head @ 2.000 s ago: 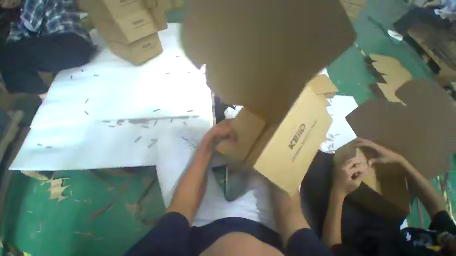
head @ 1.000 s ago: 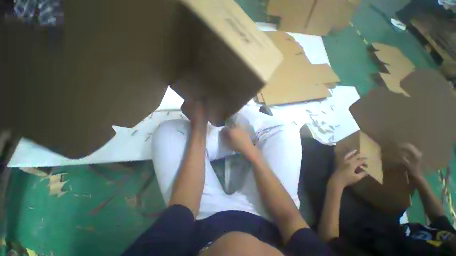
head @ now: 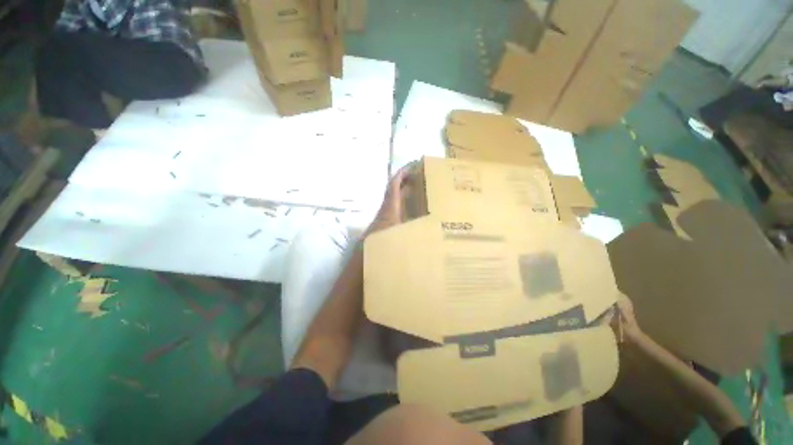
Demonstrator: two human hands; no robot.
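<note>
A part-folded carton (head: 491, 191) with printed faces is in front of me, above my lap. Its wide lid panel (head: 487, 269) and rounded front flap (head: 513, 374) hang open toward me, showing black lettering and dark square prints. My left hand (head: 394, 204) grips the carton's left side; its fingers are partly hidden. My right hand is hidden behind the carton and flaps, so its hold cannot be seen. A bare forearm shows below the front flap, but whose it is is unclear.
A blank stack (head: 491, 139) lies beyond the carton on white sheet (head: 235, 148). Folded cartons (head: 296, 65) stand ahead left, large cardboard (head: 600, 61) ahead right. At right, a neighbour's hand (head: 624, 315) is close to my carton's flaps, beside a brown blank (head: 704, 287).
The carton has turned and come down from upper left to the centre, its printed lid now facing me. My left hand has moved to its left side. My right hand has gone out of sight.
</note>
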